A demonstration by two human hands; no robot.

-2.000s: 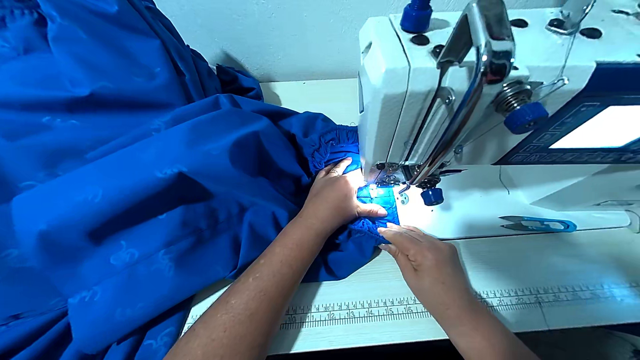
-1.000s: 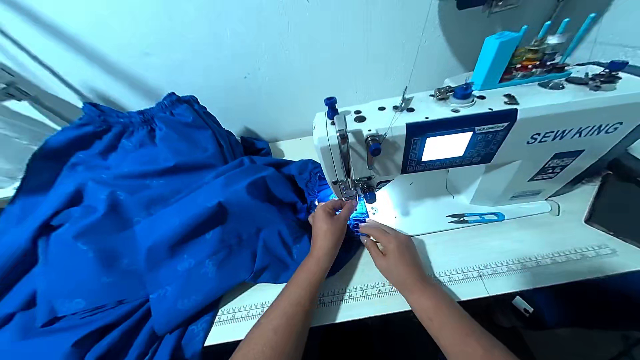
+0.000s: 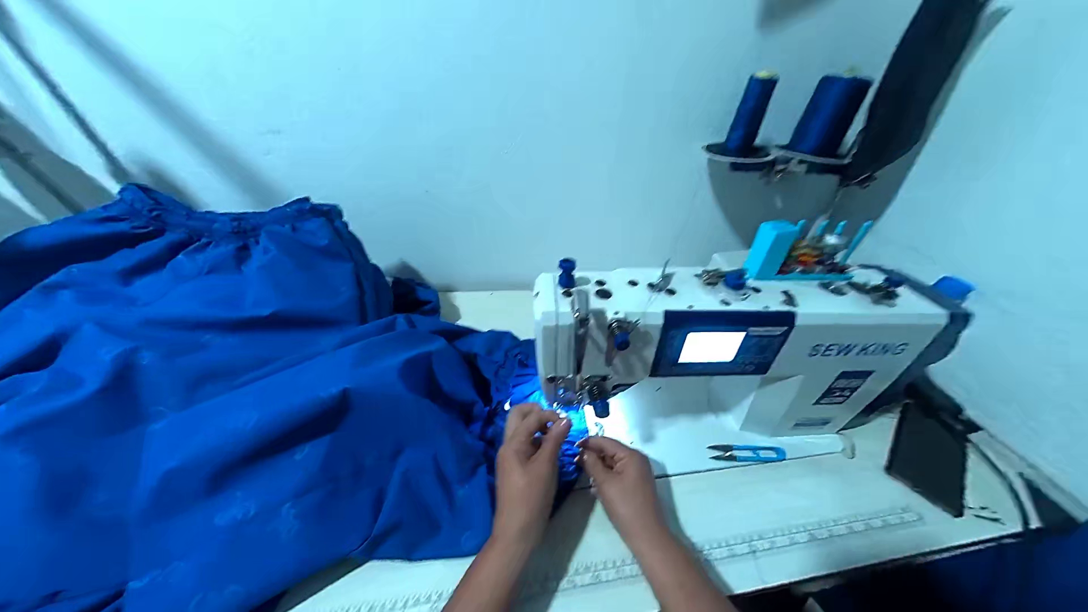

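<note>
Blue gathered fabric (image 3: 280,408) spreads across the left of the table, and its bunched edge runs under the needle area of a white Sew King sewing machine (image 3: 824,331). The machine's lamp lights that edge brightly. My left hand (image 3: 529,459) is at the gathered edge just in front of the presser foot, thumb and fingertips close together. Beside it on the right, my right hand (image 3: 619,480) has its fingertips pinched at the same edge. Whether either pinch closes on cloth or on a thread is too small to tell.
Blue-handled thread snips (image 3: 748,453) lie on the machine bed. A measuring tape (image 3: 756,544) runs along the table's front. A dark flat object (image 3: 928,459) leans at the right. Two blue thread cones (image 3: 829,117) stand above, and a light-blue bobbin holder (image 3: 772,249) sits on the machine.
The view has swung up and back, bringing the thread cones into sight. My hands, flat on the cloth two seconds ago, are now raised at its edge with fingertips drawn together.
</note>
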